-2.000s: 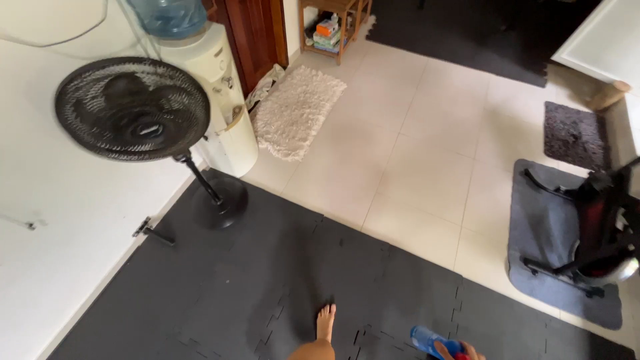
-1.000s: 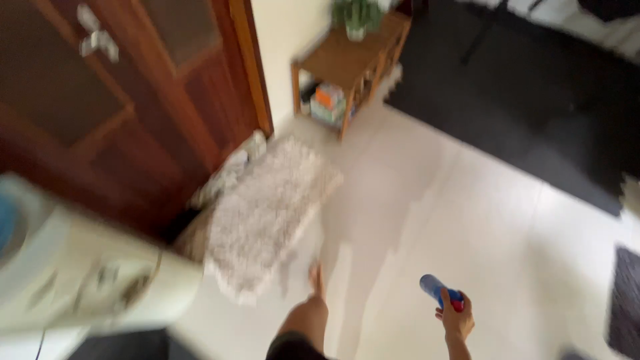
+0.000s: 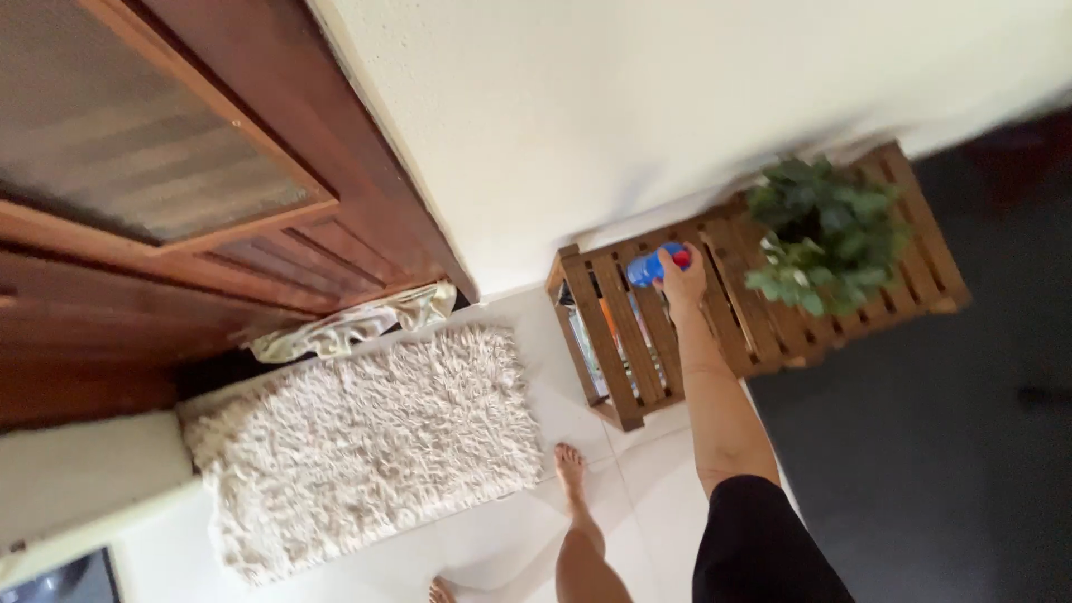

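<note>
My right hand is closed around a blue bottle with a red part at the end inside my fingers. The bottle lies tilted over the left half of a slatted wooden rack; whether it touches the slats I cannot tell. A leafy green potted plant stands on the same rack, to the right of my hand. Under the slats, on a lower level, an orange item and other items partly show. My left hand is out of view.
A shaggy cream rug lies by a wooden door, with a crumpled cloth along the door's foot. A dark mat covers the floor at the right. My bare feet are on pale tiles.
The view has moved across the room to the wooden rack. My right hand, low over the mat and then over the tiles earlier, is now above the rack, still holding the blue bottle.
</note>
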